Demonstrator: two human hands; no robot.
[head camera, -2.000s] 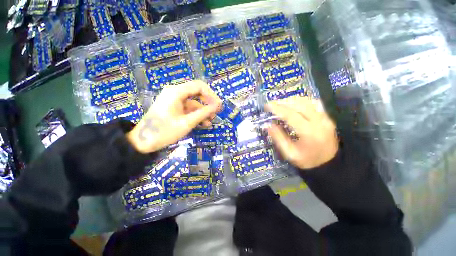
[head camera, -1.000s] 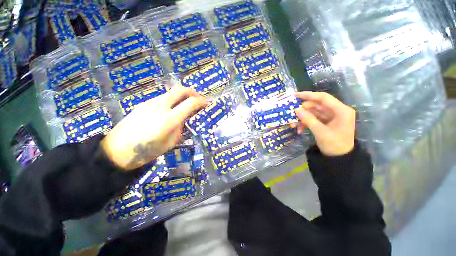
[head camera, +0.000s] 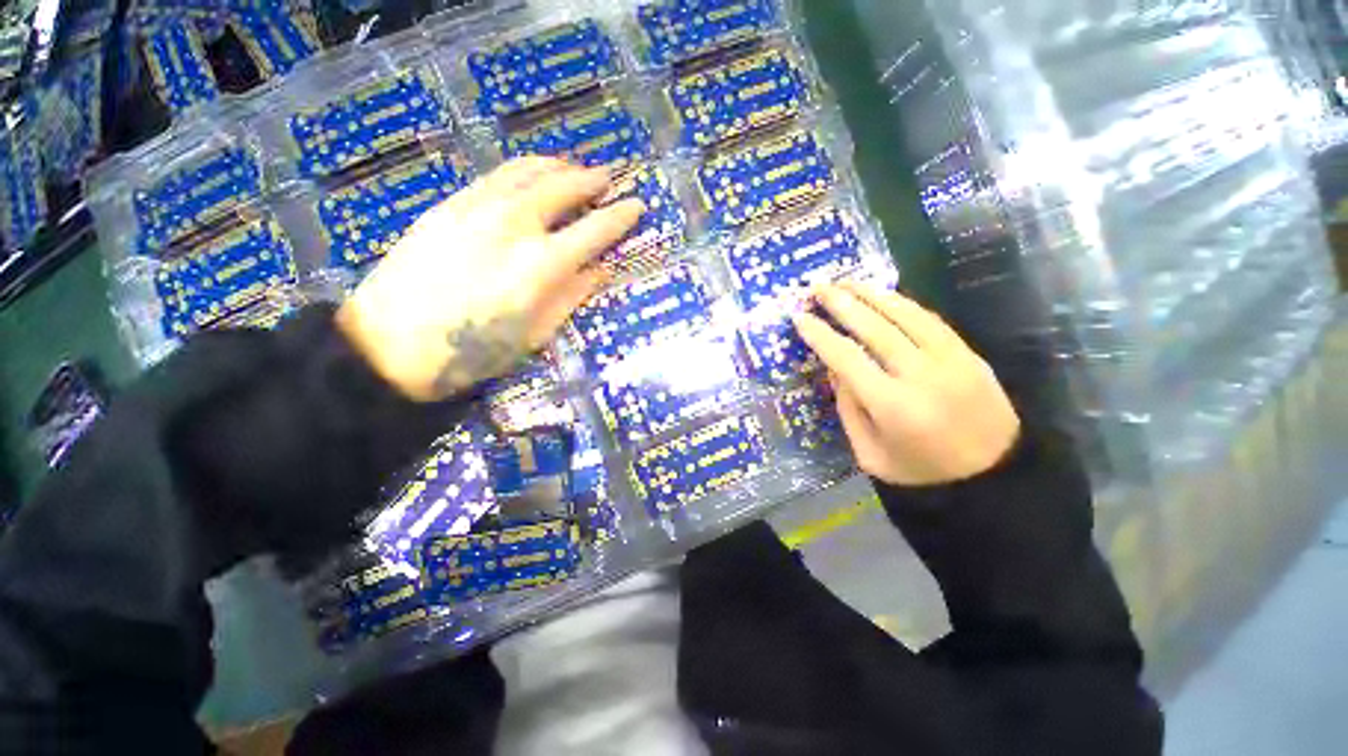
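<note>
A clear blister tray (head camera: 665, 539) lies in front of me, with blue circuit boards (head camera: 503, 558) in its four columns of pockets. Some boards at the tray's near left lie askew and overlap. My left hand (head camera: 495, 266) is over the middle of the tray, its thumb and fingertips at a board in the third column; whether it grips the board is hidden. My right hand (head camera: 920, 387) rests its fingertips on a board (head camera: 776, 340) in the right column, palm down. Glare covers part of the boards between the hands.
A black bin (head camera: 111, 200) with loose heaped boards is at the far left. A dark smartphone (head camera: 65, 414) lies on the green bench (head camera: 59, 328) left of the tray. A tall stack of clear empty trays (head camera: 1168, 251) stands at the right. Grey floor with a yellow line shows below.
My left hand has moved from the board near the middle up to one farther away. The small board seen earlier between its fingertips is gone. My right hand has shifted left and lies flatter over the right column.
</note>
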